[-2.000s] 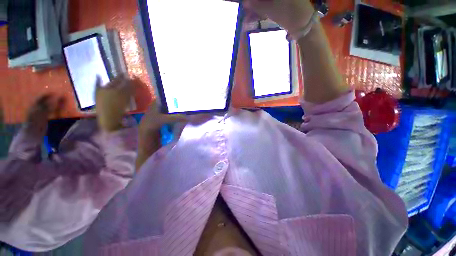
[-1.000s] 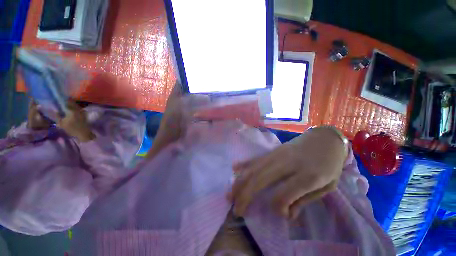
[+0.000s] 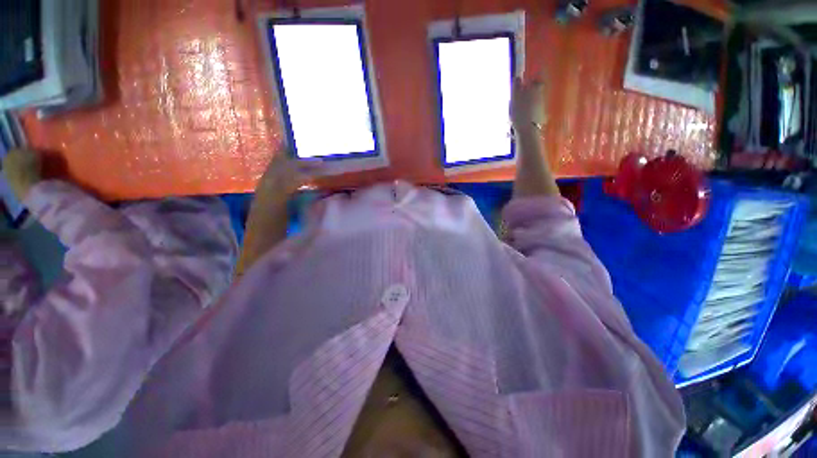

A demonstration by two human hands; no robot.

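Two tablets with glaring white screens lie side by side on pale backings. The left tablet [image 3: 326,89] is at the centre-left, the right tablet [image 3: 476,100] right of it. Each has a small dark plug or cord at its top edge. My left hand [image 3: 285,174] is at the left tablet's lower left corner, with a thumb or finger along the bottom edge; its grip is unclear. My right hand [image 3: 528,106] is beside the right tablet's right edge, small and blurred; whether it grips or only touches is unclear.
A dark tablet [image 3: 676,49] lies at the upper right near silver fixtures [image 3: 616,20]. A red round object [image 3: 670,192] sits by a blue crate [image 3: 618,268] of pale sheets. Stacked layers [image 3: 76,63] stand upper left. A co-worker's hand [image 3: 22,168] and pink sleeve are at left.
The large lit tablet close to my chest now lies lower, on the bench. My right hand has moved from my chest to the right tablet's side. The co-worker's hand has moved left.
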